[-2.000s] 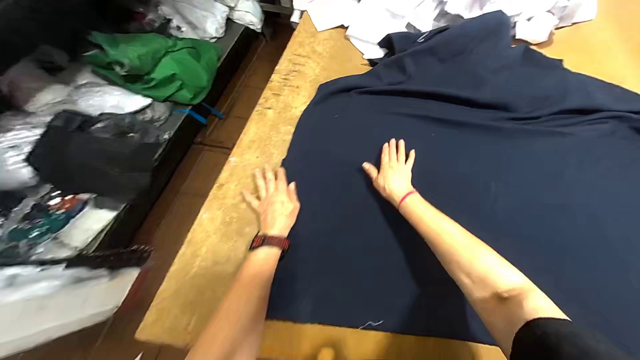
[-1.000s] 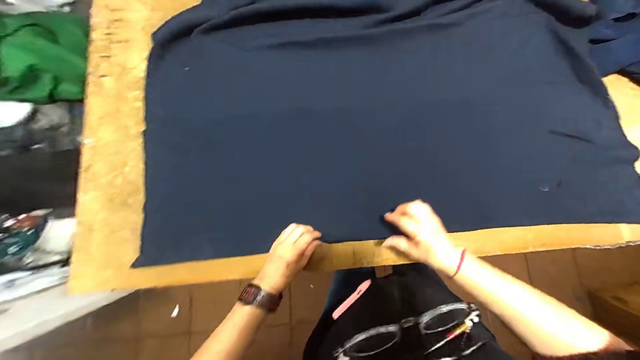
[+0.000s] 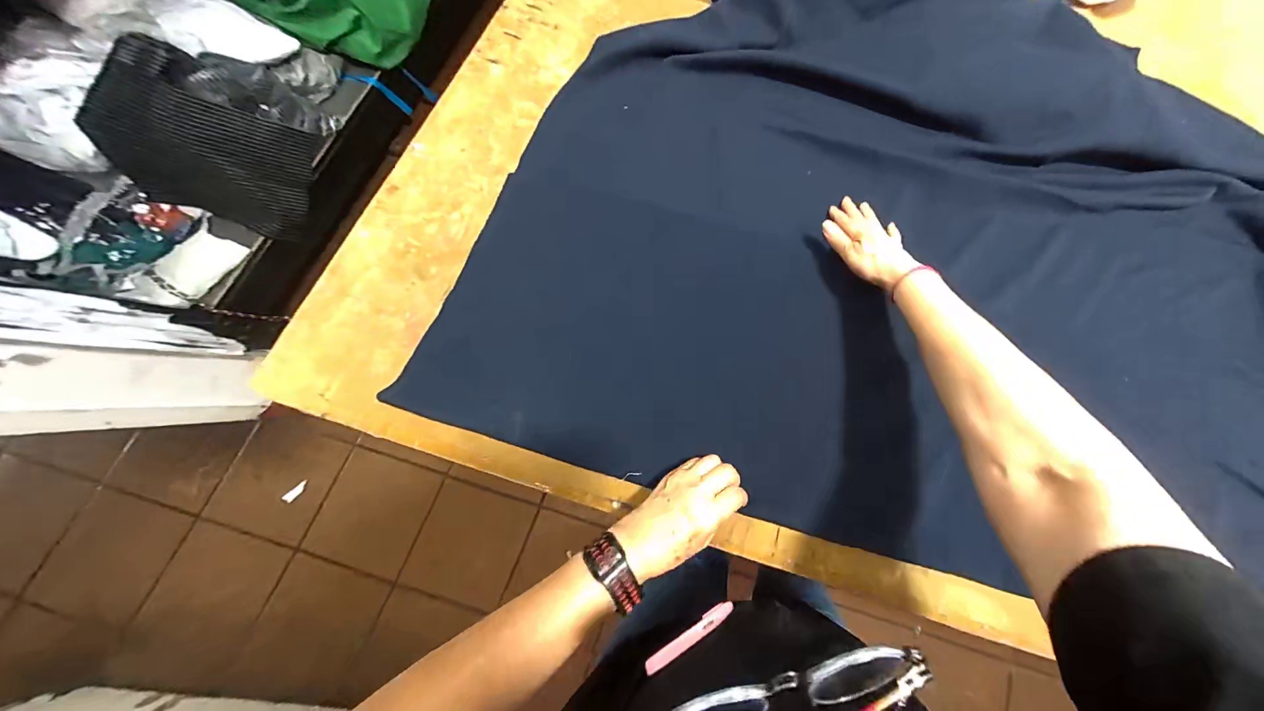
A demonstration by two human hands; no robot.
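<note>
Dark navy fabric (image 3: pixel 632 296) lies spread over a wooden table (image 3: pixel 395 247), smooth at the near left and wrinkled toward the far right. My left hand (image 3: pixel 686 509), with a dark and red bracelet-like band on its wrist, rests on the fabric's near edge by the table edge; its fingers are curled down and their tips are hard to see. Farther out and to the right, my right hand (image 3: pixel 867 242) lies palm down on the fabric, fingers slightly apart, a thin red cord at its wrist. A loose thread (image 3: pixel 630 476) lies near the fabric's front edge.
Left of the table, a dark shelf holds plastic bags, a black ribbed item (image 3: pixel 207 138) and green cloth (image 3: pixel 346 25). A white surface (image 3: pixel 118 385) stands near the table's left corner. Below are brown floor tiles (image 3: pixel 385 533) with a white scrap (image 3: pixel 293 491). Eyeglasses (image 3: pixel 859 676) hang at my chest.
My right hand has moved from the fabric's near edge out onto its middle. My left hand remains at the near edge. The view has turned.
</note>
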